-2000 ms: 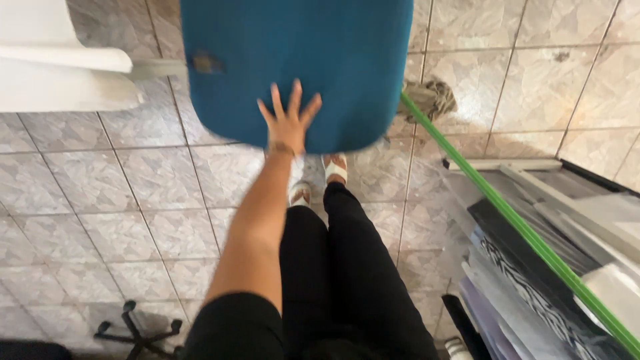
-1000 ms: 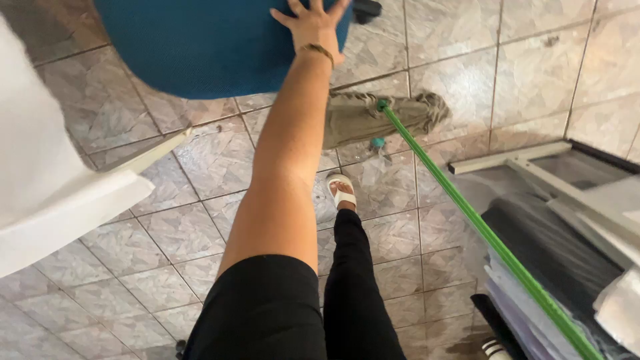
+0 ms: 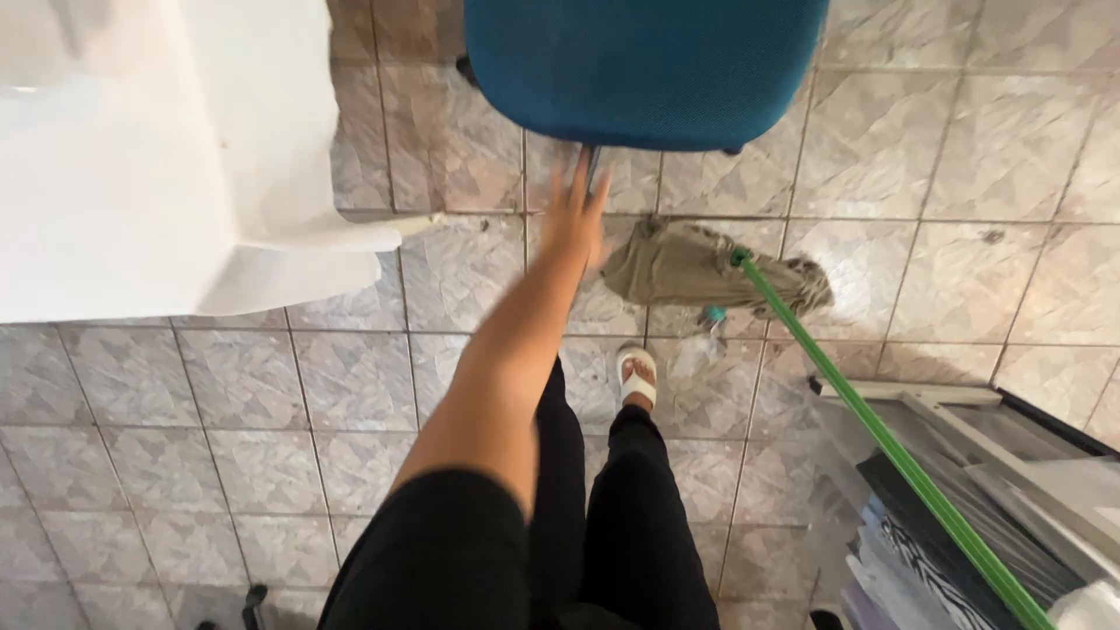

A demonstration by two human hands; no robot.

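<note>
My left hand (image 3: 573,223) is blurred, fingers extended and apart, holding nothing. It is just below the near edge of the blue padded part of an office chair (image 3: 647,70), over a thin dark piece under that edge. Right of the hand, a grey-brown mop cloth (image 3: 678,262) lies on the tiled floor. A green mop handle (image 3: 875,429) slopes from the cloth to the lower right corner. My right hand is out of view, and the handle's upper end is cut off.
White draped material (image 3: 262,157) fills the upper left. A clear plastic bottle with a teal cap (image 3: 700,346) lies below the mop cloth, near my sandalled foot (image 3: 637,376). At lower right stands a pale metal frame (image 3: 910,394) with plastic-wrapped goods. Dark chair casters (image 3: 254,604) show at bottom left.
My left hand rested on the blue chair cushion in both earlier frames and is now off it, below its edge. The chair sits farther from my feet than two seconds ago. The view has shifted.
</note>
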